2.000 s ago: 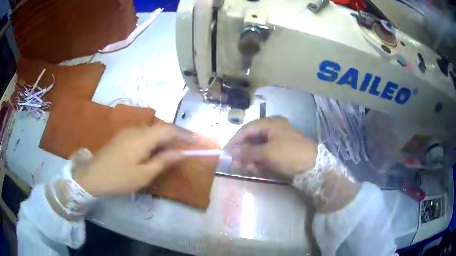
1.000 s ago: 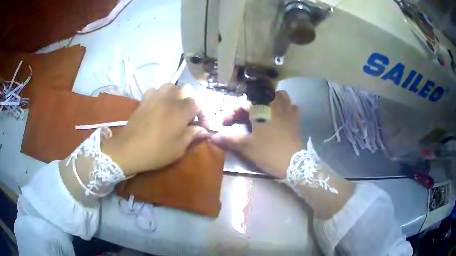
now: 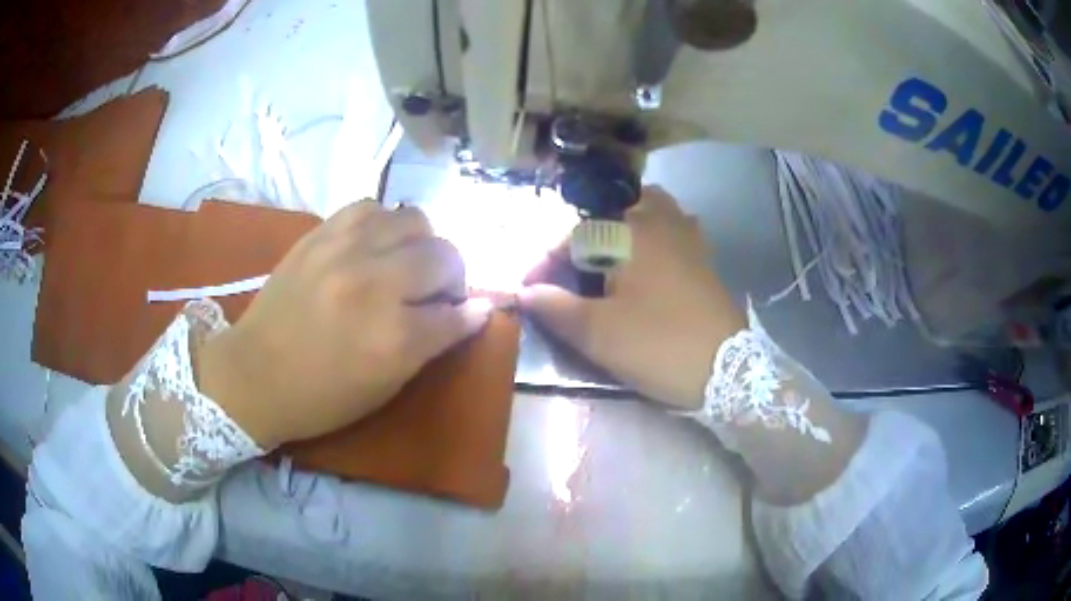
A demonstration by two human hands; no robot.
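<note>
A rust-brown fabric panel lies on the table's front part, its upper right corner at the needle area. My left hand grips the panel's upper edge with thumb and fingers beside the glare. My right hand is at the same corner, its thumb tip almost touching my left fingers; its other fingers are behind the presser parts and glare, so its hold cannot be told. A white tape strip sticks out left of my left wrist. The sewing machine head stands above; the needle is lost in the glare.
Worked panels overlap at left, with a tangle of white strips at the far left. A dark brown stack is behind. Loose tapes lie behind my left hand. A bundle of white tapes lies under the machine arm.
Two seconds ago my hands held a white strip in front of the needle; since then both moved up to the needle area. In the last second they barely moved, while the view shifted slightly.
</note>
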